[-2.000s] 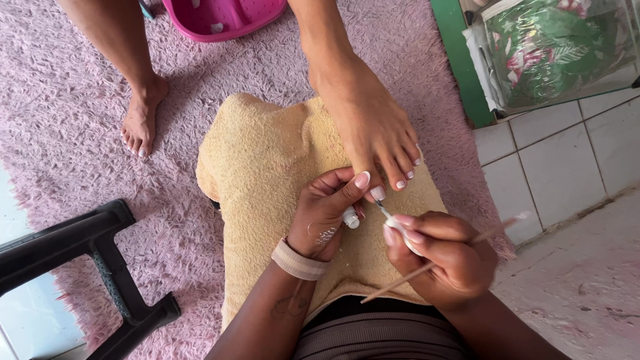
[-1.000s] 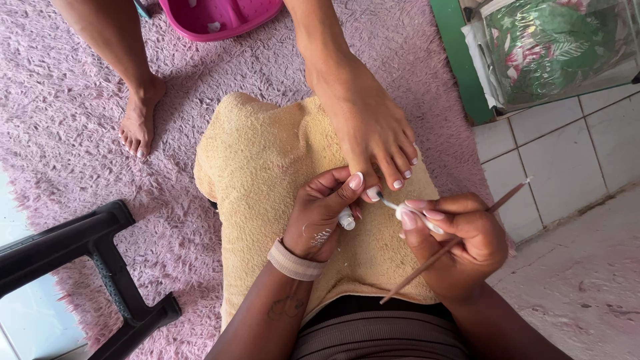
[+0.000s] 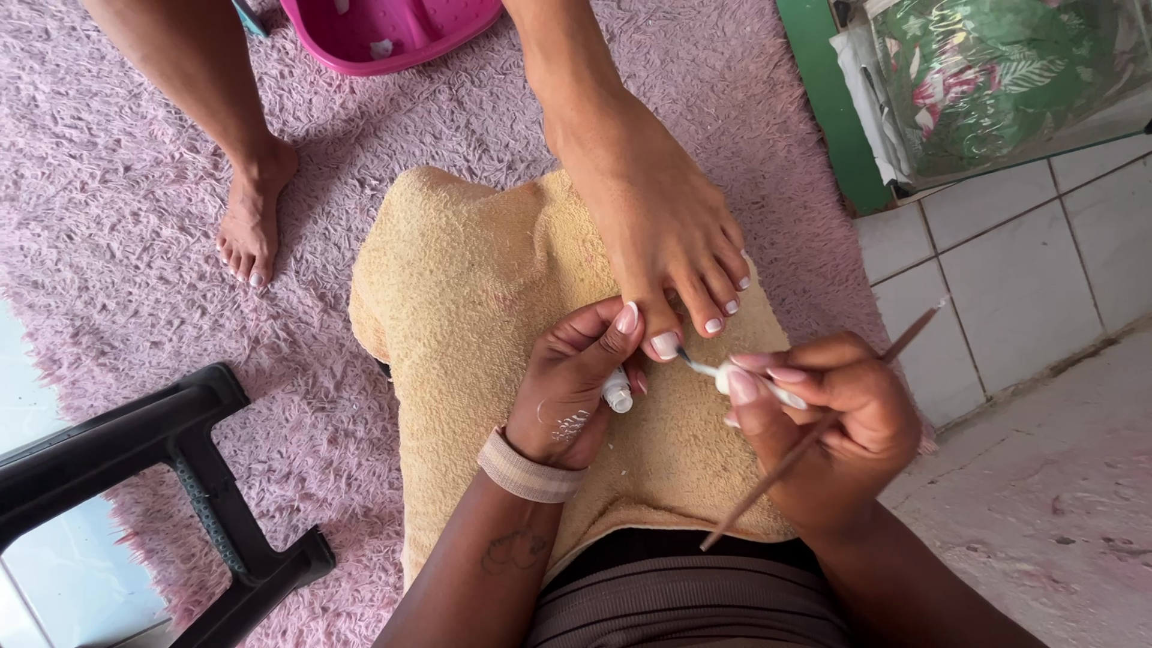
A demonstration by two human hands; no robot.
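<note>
Another person's foot [image 3: 643, 198] rests on a yellow towel [image 3: 459, 297] spread over my lap, its toenails white-tipped. My left hand [image 3: 576, 387] holds a small nail polish bottle [image 3: 617, 392] in its curled fingers, the open neck showing, and its thumb and forefinger are at the big toe [image 3: 663, 337]. White marks lie on the base of that hand. My right hand [image 3: 832, 423] pinches the white cap [image 3: 760, 385] of a polish brush [image 3: 695, 362], whose dark tip is at the edge of the big toenail. A thin wooden stick [image 3: 783, 468] with a whitish tip also runs through the right hand's fingers.
The person's other foot [image 3: 252, 216] stands on a pink shaggy rug [image 3: 342, 180]. A pink plastic basin [image 3: 378, 63] is at the top. A black plastic stool [image 3: 198, 450] stands at left. At upper right, a green-framed piece [image 3: 828, 117] with a plastic-covered leafy print lies over white tiles.
The wooden stick has changed its slant in my right hand since two seconds ago. The brush has stayed by the big toenail, shifting only slightly. My left hand keeps its hold at the toe.
</note>
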